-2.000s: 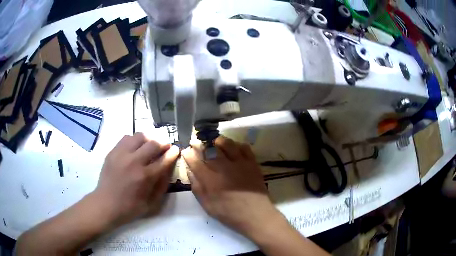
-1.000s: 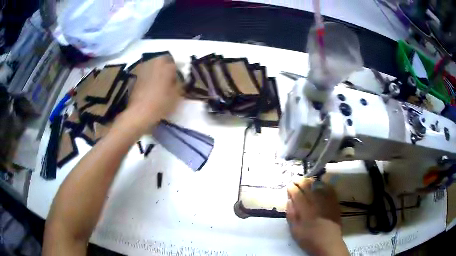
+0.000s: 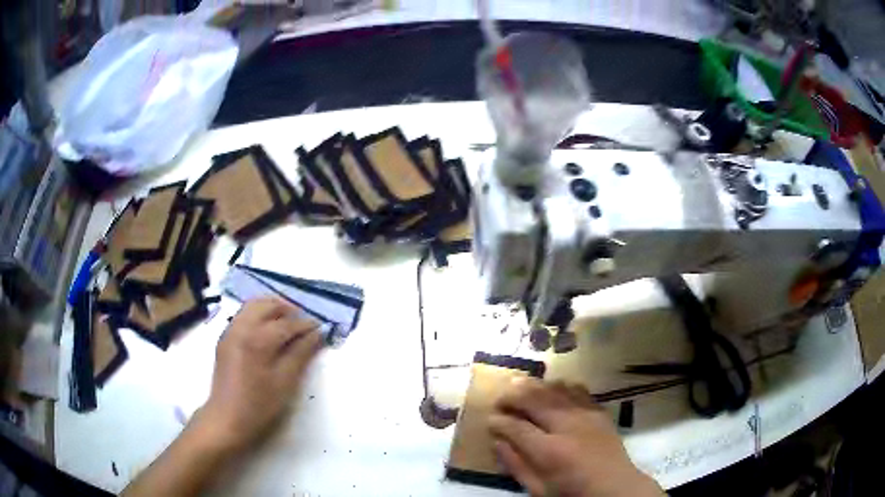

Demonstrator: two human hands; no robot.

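Note:
A tan panel (image 3: 473,424) with black strips on its far and near edges lies flat on the machine bed, in front of the needle area. My right hand (image 3: 558,437) rests on its right part, fingers over it. My left hand (image 3: 260,374) is at the near edge of the fanned strip stack (image 3: 309,294), fingers bunched together; whether it pinches a strip is hidden. The presser foot (image 3: 551,330) is above and right of the panel's far edge. The white sewing machine head (image 3: 621,209) stands behind my right hand.
Black-bordered panel piles (image 3: 155,233) lie at left, with another pile (image 3: 383,180) behind. Black-handled scissors (image 3: 718,364) lie right of the needle. A plastic bag (image 3: 146,92) is at far left. A small black scrap (image 3: 626,414) lies near my right hand.
My left hand has moved from the panel piles towards me, to the strip stack. A panel now shows under my right hand, nearer me than the needle. The camera view has shifted.

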